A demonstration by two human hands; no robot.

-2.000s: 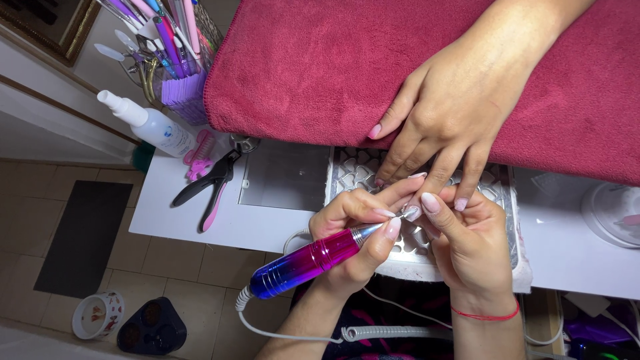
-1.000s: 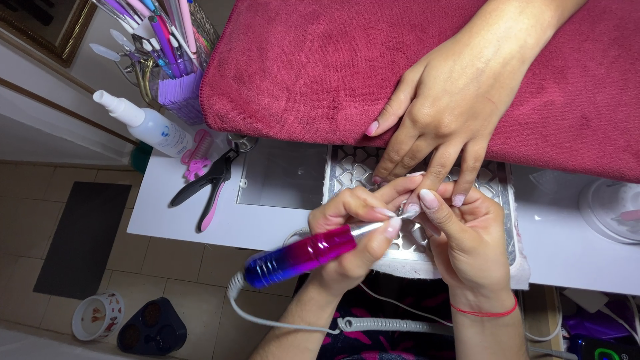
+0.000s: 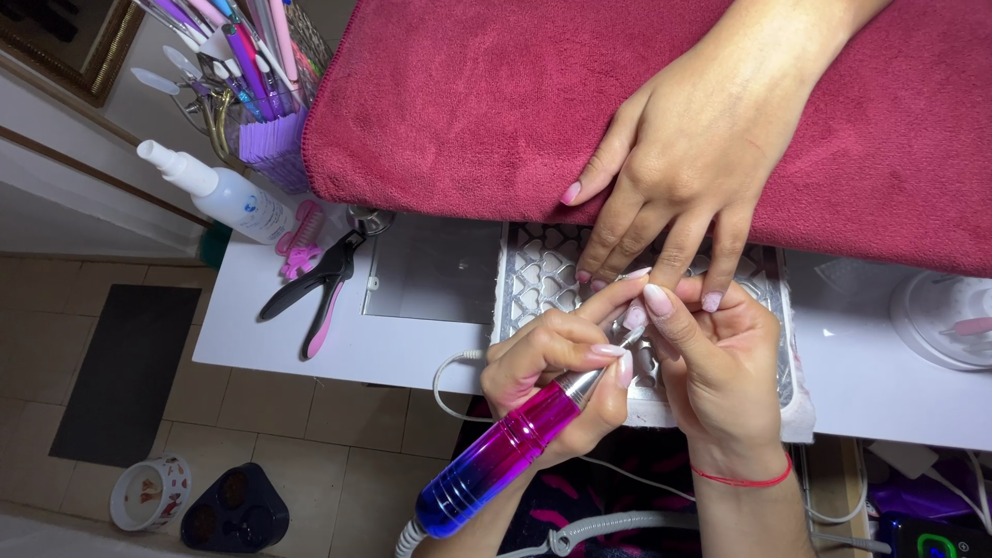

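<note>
My left hand holds an electric nail drill with a pink-to-blue handle and a silver nose, like a pen. Its bit is at the pale nail of one finger of another person's hand; exact contact is hard to tell. With thumb and fingers, my right hand, a red string bracelet at its wrist, grips that same finger. The other person's hand lies palm down over the edge of a dark red towel. Beneath the fingers is a metal grille with heart-shaped openings, partly hidden by the hands.
Left on the white table are a black-and-pink nail tip cutter, a pink brush, a spray bottle and a holder with brushes. A clear round container stands right. The drill's coiled cord runs below the hands.
The rear end of the drill handle has swung down toward the bottom of the view, so it slants more steeply. My right hand still grips the finger.
</note>
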